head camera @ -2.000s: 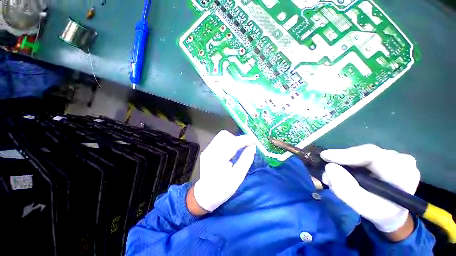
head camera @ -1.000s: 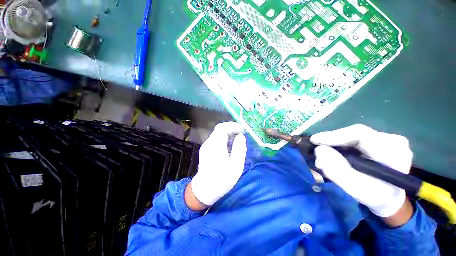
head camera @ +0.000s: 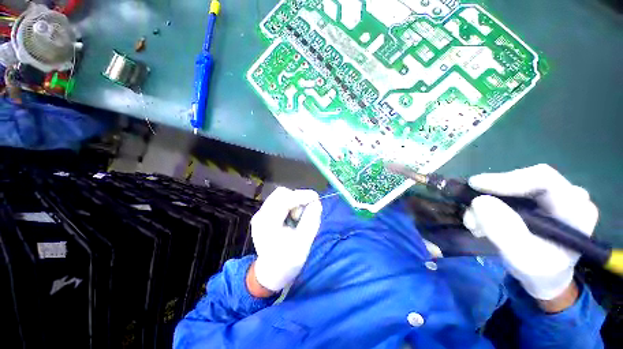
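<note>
The large green notched circuit board (head camera: 403, 102) lies on the green bench mat with one corner towards me. My right hand (head camera: 536, 228), in a white glove, holds the soldering iron (head camera: 567, 235) like a pen. Its blurred metal tip is over the board near that corner; I cannot tell whether it touches. My left hand (head camera: 285, 235), also gloved, is left of the corner, off the board, with fingers pinched on a thin strand of solder wire (head camera: 329, 195) that points at the board's edge.
A blue pen-like tool (head camera: 202, 82) and a solder spool (head camera: 125, 70) lie on the bench mat (head camera: 164, 41) at the left. A small fan (head camera: 45, 37) stands at the far left beside another person's blue sleeve (head camera: 51, 126). Black totes (head camera: 130, 252) stand below left.
My left hand has moved down and left, away from the board's corner, and the strand now shows. The iron has shifted right and its tip slightly up. The bench items sit farther right in view.
</note>
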